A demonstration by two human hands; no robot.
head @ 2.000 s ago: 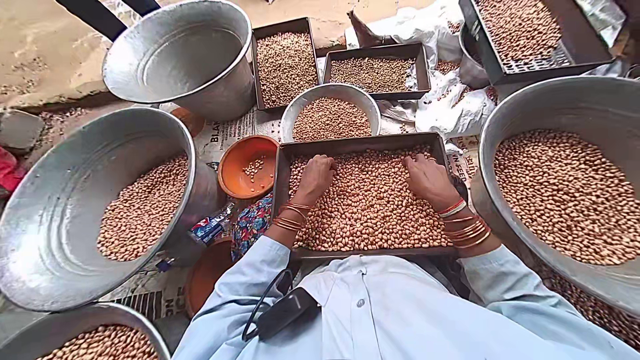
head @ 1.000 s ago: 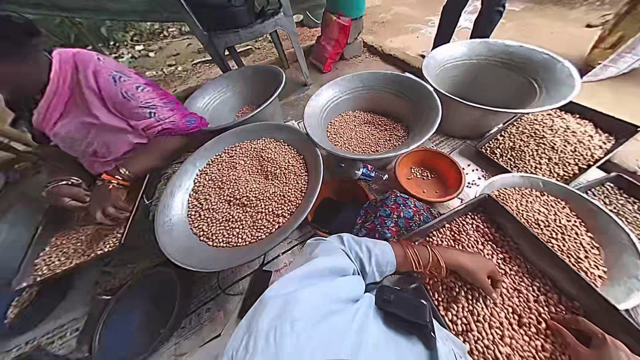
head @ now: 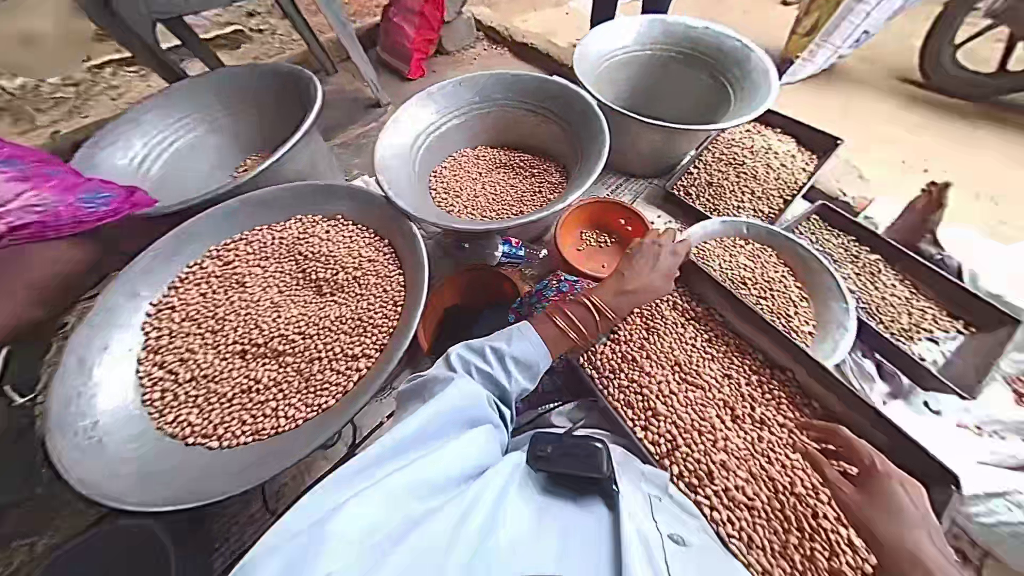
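Note:
A dark rectangular metal tray (head: 808,364) full of reddish-brown nuts or beans (head: 704,400) lies in front of me, at the lower right of the view. My left hand (head: 650,268), with bangles at the wrist, is over the tray's far left corner, beside an orange bowl (head: 570,240) holding a few pale pieces. Whether its bent fingers hold anything cannot be told. My right hand (head: 880,488) rests on the nuts at the tray's right end, fingers spread and partly among them.
A wide metal basin (head: 104,400) of nuts stands left, with further metal basins (head: 400,188) behind. A shallow metal bowl (head: 840,320) and smaller trays (head: 980,372) lie right. A co-worker's pink sleeve (head: 64,192) enters at left. A plastic bottle (head: 512,250) lies near the orange bowl.
My left hand has moved from the nuts in the tray to beside the orange bowl. My right hand stays at the nuts. The view has swung left since the oldest frame.

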